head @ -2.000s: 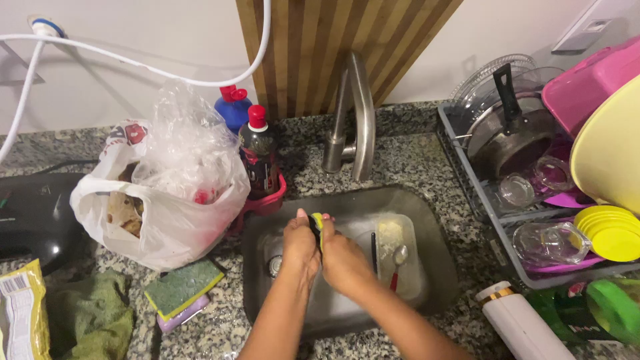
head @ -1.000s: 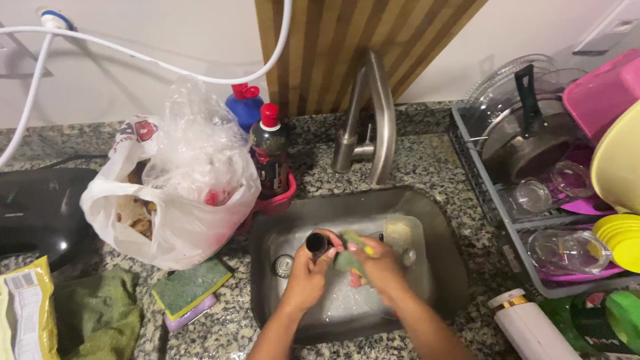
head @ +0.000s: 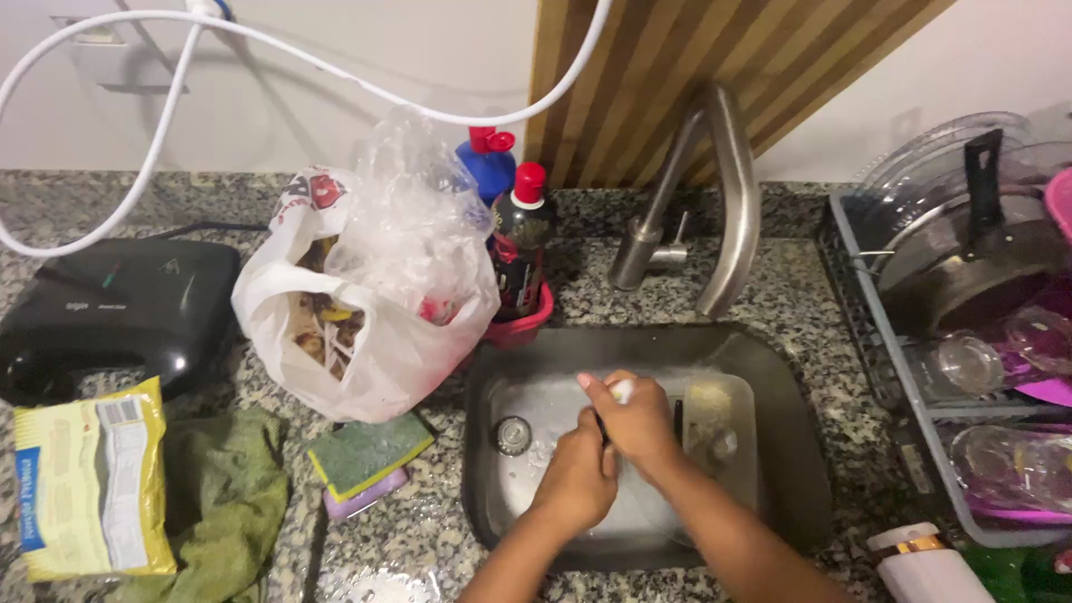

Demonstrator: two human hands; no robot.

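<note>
Over the stainless steel sink (head: 519, 544), my left hand (head: 578, 477) is closed on a dark object, mostly hidden by the fingers. My right hand (head: 641, 423) meets it just above, fingers curled around something small and whitish; what it is cannot be told. A translucent plastic container (head: 729, 427) lies in the sink right of my hands, with a spoon-like shape inside. The drain strainer (head: 512, 435) is to their left. Behind the sink stands a metal faucet (head: 737, 209). A green and yellow sponge (head: 373, 452) rests on a purple piece on the counter.
A plastic bag of scraps (head: 402, 352) and bottles (head: 519, 243) stand behind left. Farther left are a black appliance (head: 117, 310), a yellow packet (head: 92, 486) and a green cloth (head: 222, 502). A dish rack (head: 888, 327) with a pan (head: 963, 260) borders the right; a white cylinder (head: 930, 565) lies nearby.
One second ago the dark round end of the held object and a green scrubbing piece showed between my hands; now my fingers cover most of both. My hands have come closer together.
</note>
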